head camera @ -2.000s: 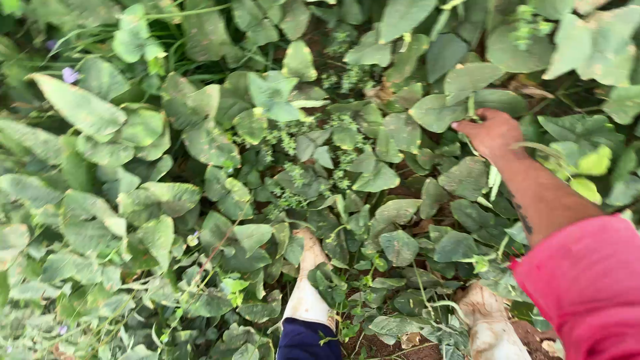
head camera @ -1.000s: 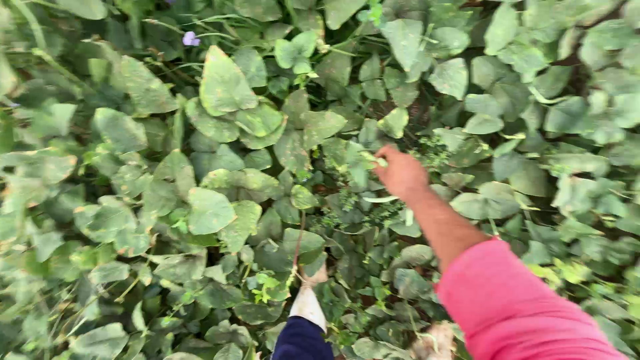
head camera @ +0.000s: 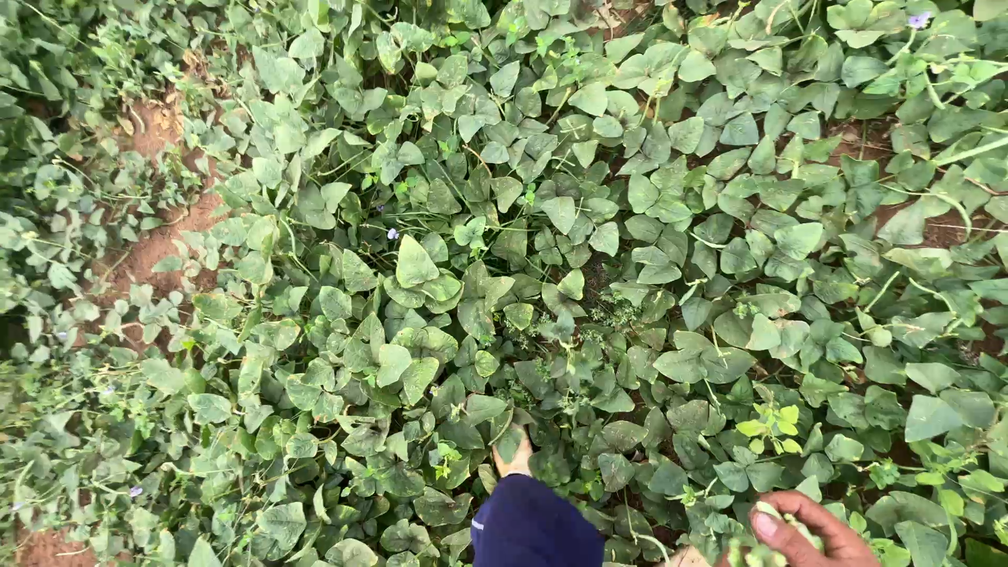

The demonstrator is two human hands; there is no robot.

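At the lower right, my right hand (head camera: 811,531) is closed around several short, pale green pods (head camera: 787,524), with the thumb laid over them. The hand is above low, broad-leaved bean-like plants (head camera: 567,213), and its wrist is cut off by the bottom edge. My left hand is not in view. Dense green leaves, some spotted or yellowed, surround the hand. Slender green pods or stems (head camera: 949,205) show among the leaves on the right.
My foot (head camera: 512,453), below a navy trouser leg (head camera: 535,524), is partly hidden by leaves at the bottom centre. Reddish bare soil (head camera: 165,244) runs between plants on the left. Small purple flowers (head camera: 919,20) dot the foliage.
My right hand has drawn back from the leaves to the lower right and now shows several pods in it. The pink sleeve has left the view, which now takes in more ground.
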